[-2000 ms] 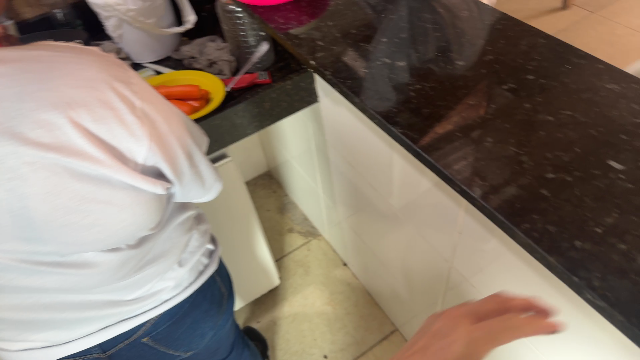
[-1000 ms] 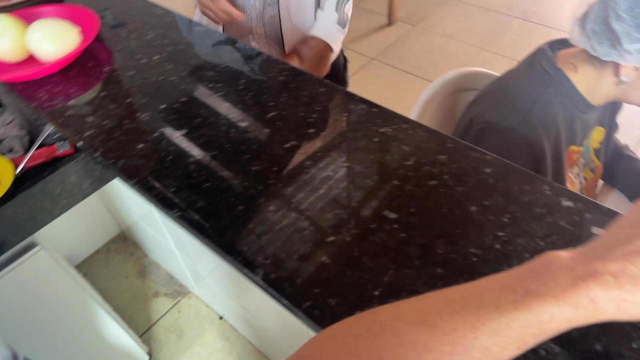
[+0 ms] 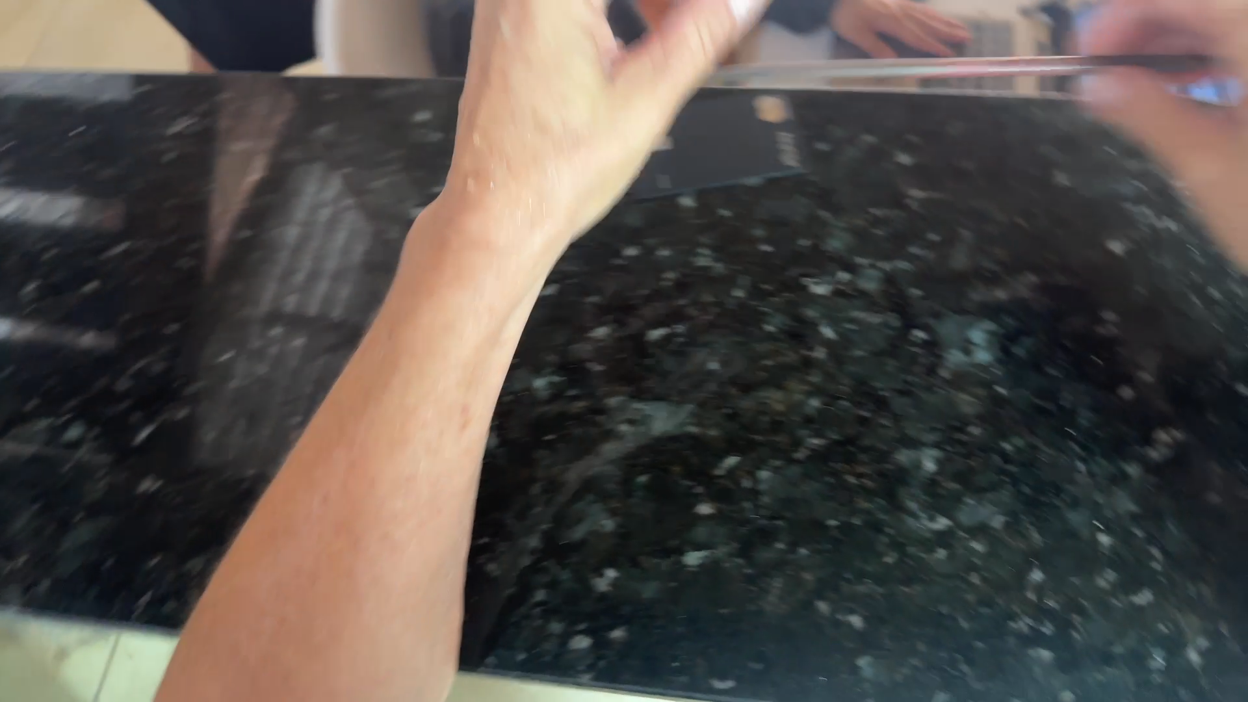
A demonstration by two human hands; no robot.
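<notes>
My left hand (image 3: 585, 88) reaches over the far edge of a dark speckled stone countertop (image 3: 829, 419), its fingers partly cut off by the top of the view. At the upper right my right hand (image 3: 1150, 78) is blurred, its fingers closed around the dark end of a long thin object (image 3: 926, 66), possibly a knife seen edge-on. The object's pale, shiny length runs left toward my left thumb; whether that hand touches it cannot be told. A dark flat patch with small light marks (image 3: 721, 141) shows on the countertop between the hands; it may be a reflection.
Past the far edge, another person's hand (image 3: 902, 24) rests near what looks like a keyboard (image 3: 993, 39). A pale rounded chair back (image 3: 375, 34) and dark clothing (image 3: 253, 29) are beyond the counter. Light floor tiles (image 3: 68, 653) show below the near edge.
The view has swung right and down onto the countertop. My left forearm now stretches across it, and my right hand has come into view with the long thin object.
</notes>
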